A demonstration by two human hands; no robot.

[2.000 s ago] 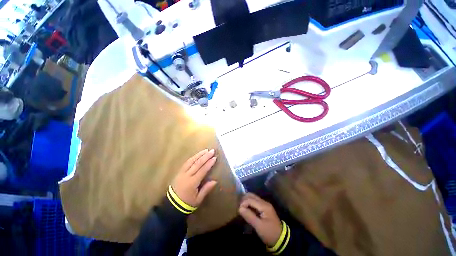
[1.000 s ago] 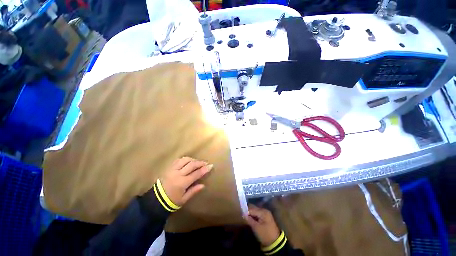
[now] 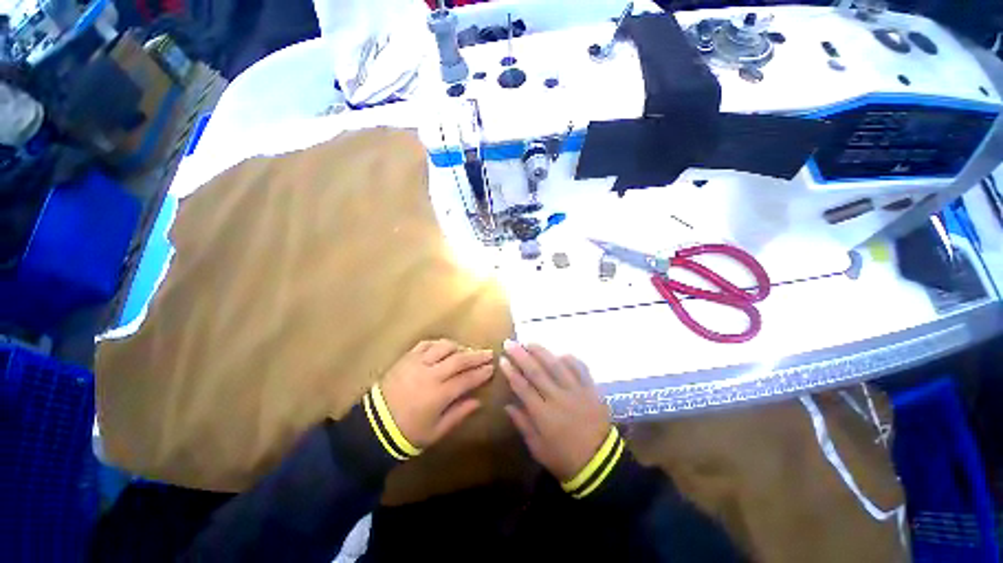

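A large brown garment panel (image 3: 286,297) lies flat on the white table, left of and in front of the needle area. Its right edge runs under the presser foot (image 3: 495,229), beside a bright light. My left hand (image 3: 434,387) lies flat on the panel near that edge, fingers slightly spread. My right hand (image 3: 553,405) lies at the panel's right edge, its fingertips close to my left fingertips. Neither hand visibly grips the cloth. The sewing machine (image 3: 770,99) has a white head with a blue stripe.
Red-handled scissors (image 3: 720,288) lie right of the needle. A ruler strip (image 3: 770,379) runs along the table's front edge. Brown cut panels (image 3: 759,473) hang below it at the right. Black fabric strips (image 3: 704,143) drape over the machine head. Blue crates (image 3: 44,440) stand at left and right.
My right hand has moved up from the panel's lower right corner, where it pinched the edge, to beside my left hand. My left hand has shifted slightly right. The panel has barely moved.
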